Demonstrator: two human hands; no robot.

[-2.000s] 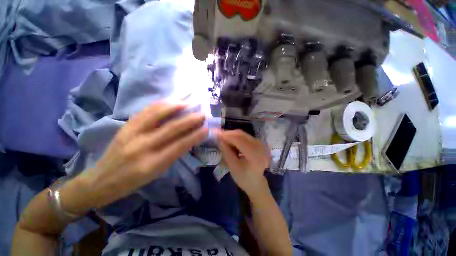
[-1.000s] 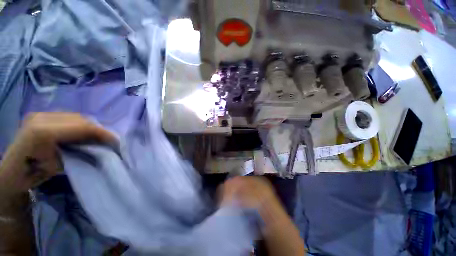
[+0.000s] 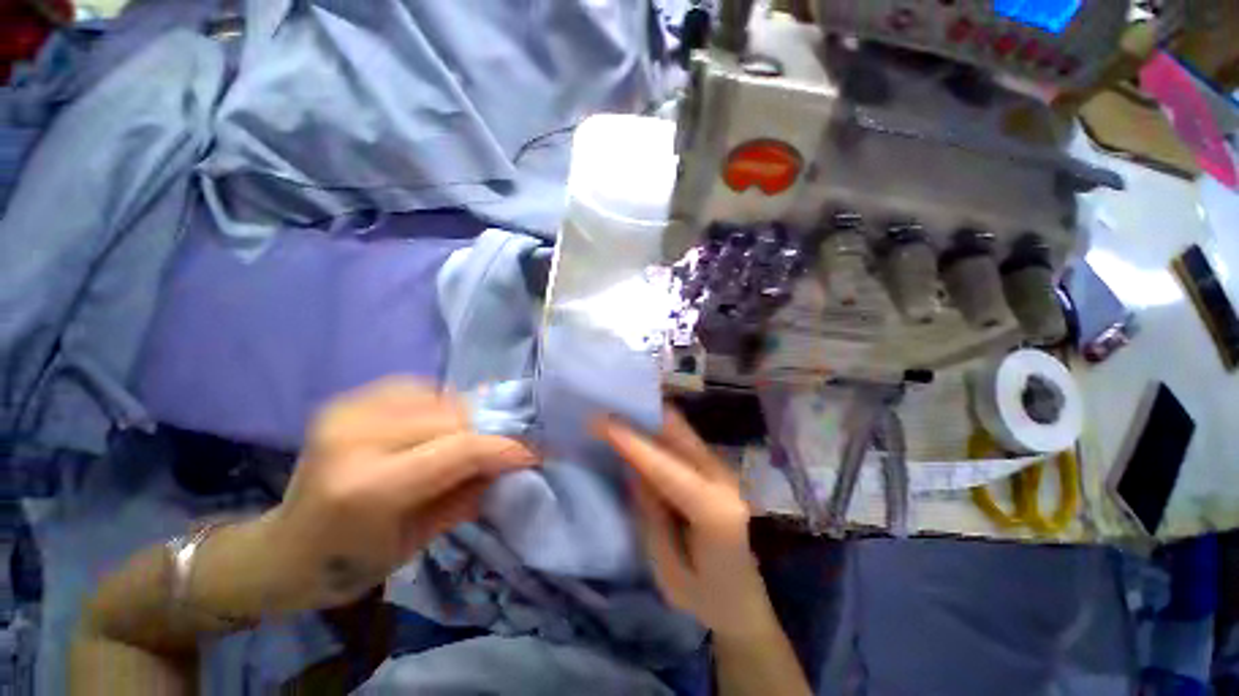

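Observation:
A light blue-grey garment panel (image 3: 578, 510) lies over the front edge of the machine bed and hangs below it. My left hand (image 3: 394, 476) pinches its left part between thumb and fingers. My right hand (image 3: 686, 524) holds its right part, fingers over the cloth, slightly blurred. The bright machine bed (image 3: 609, 204) shows behind the cloth. The presser foot and needle area (image 3: 679, 306) is just behind and right of the cloth, glaring under the lamp. The overlock machine (image 3: 761, 109) stands to the right of the bed.
A purple padded surface (image 3: 299, 333) is at left, with heaped cloth (image 3: 353, 123) behind it. Grey metal prongs (image 3: 863, 469), a printed tape (image 3: 938, 476), yellow scissors handles (image 3: 1026, 503), a tape roll (image 3: 1035, 401) and a smartphone (image 3: 1152, 458) lie at right. More cloth (image 3: 985, 619) hangs below.
The cloth held low and left a second ago is now at the bed's front edge. My hands have come up and closer together. The view has shifted, showing the control panel at top.

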